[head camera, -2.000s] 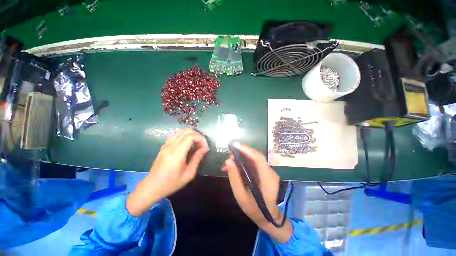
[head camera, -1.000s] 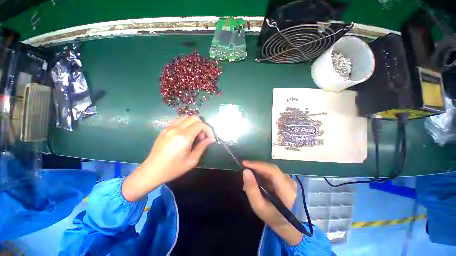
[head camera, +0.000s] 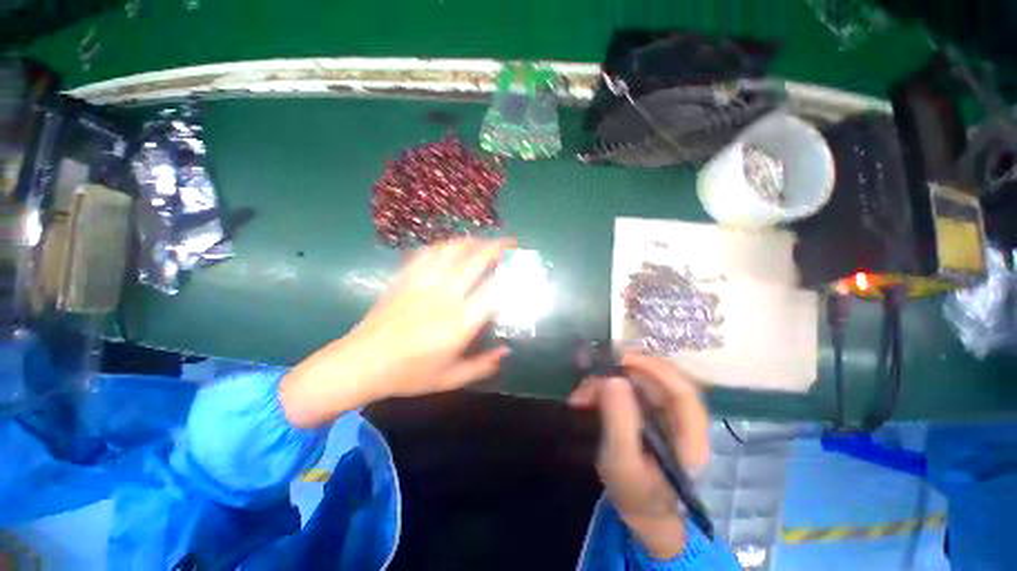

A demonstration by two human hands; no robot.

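The frame is blurred. My right hand [head camera: 652,446] holds the black soldering iron [head camera: 667,455] at the bench's front edge, below the pale sheet; its thin tip is too blurred to make out. My left hand [head camera: 429,318] lies over the bench with fingers spread, its fingertips at the left edge of the circuit board [head camera: 520,292], which is washed out white by glare. Whether its fingers touch the board or hold a small part cannot be told. The pile of red components [head camera: 437,192] lies just behind my left hand. Small dark metallic parts [head camera: 671,310] lie on the pale sheet [head camera: 769,323].
Stacked green boards [head camera: 522,121] and the fan [head camera: 680,117] stand at the back. A white tub [head camera: 765,173] of silvery pieces is beside the black soldering station [head camera: 864,201], its orange light lit. A silver bag [head camera: 176,206] lies left. The conveyor [head camera: 368,31] runs behind.
My right hand and the iron have moved right, away from the board. My left hand has opened from a pinch and moved to the board's left edge. The station's orange light now shows.
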